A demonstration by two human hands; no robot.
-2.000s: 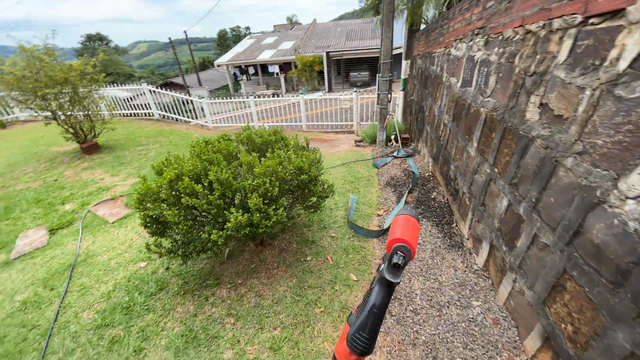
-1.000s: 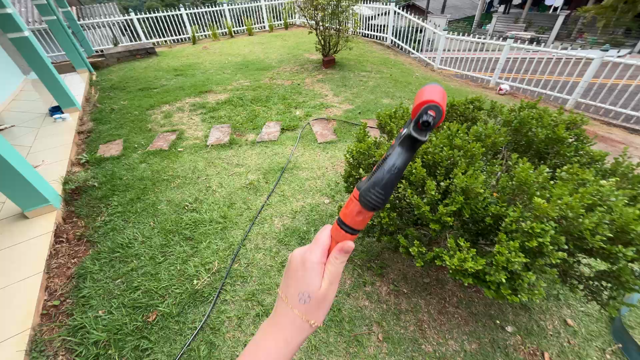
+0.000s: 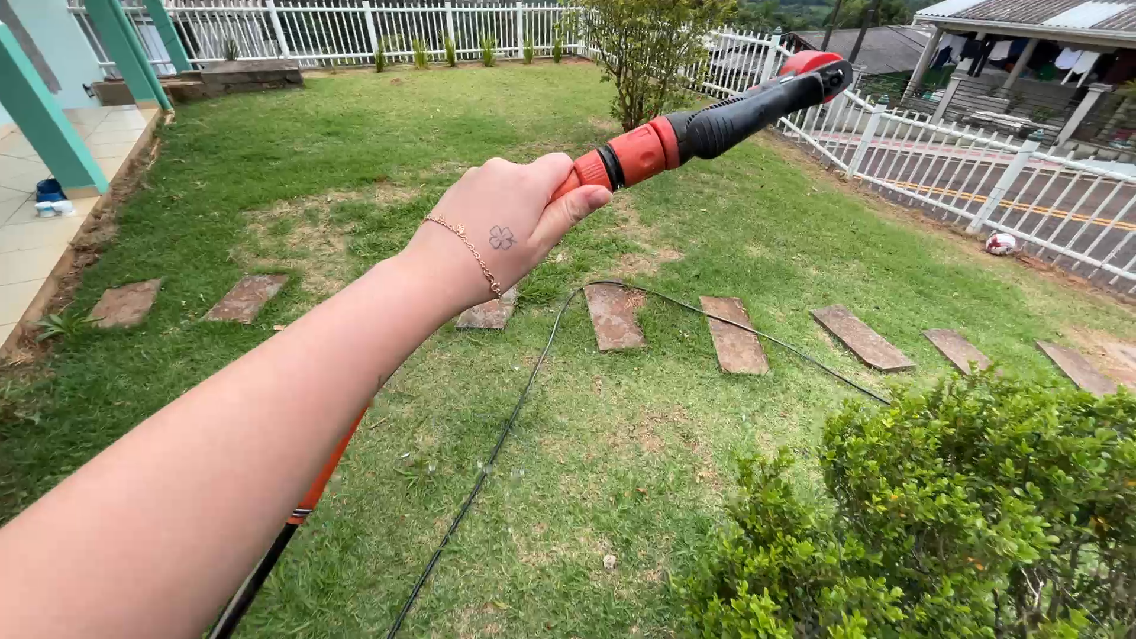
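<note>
My left hand [image 3: 506, 222], back upward and a chain bracelet at the wrist, is closed around the red collar of a red and black garden hose nozzle [image 3: 674, 142]. The nozzle's black body and red head point up and to the right, above the lawn. An orange and black tube [image 3: 333, 470] shows below my forearm, partly hidden by it; whether it joins the nozzle cannot be seen. A thin black hose or cable [image 3: 497, 444] lies on the grass and crosses the stone slabs. My right hand is out of view.
Stone slabs [image 3: 615, 315] cross the lawn in a row. A leafy green shrub [image 3: 967, 506] fills the lower right. White picket fencing [image 3: 1003, 186] borders the grass, with a ball [image 3: 1001, 244] beside it. A tiled porch [image 3: 35, 257] with green posts [image 3: 53, 115] is at left.
The view has swung left from the stone wall to the lawn. My left hand and forearm have come further into view, and the nozzle leans more to the right than a second ago.
</note>
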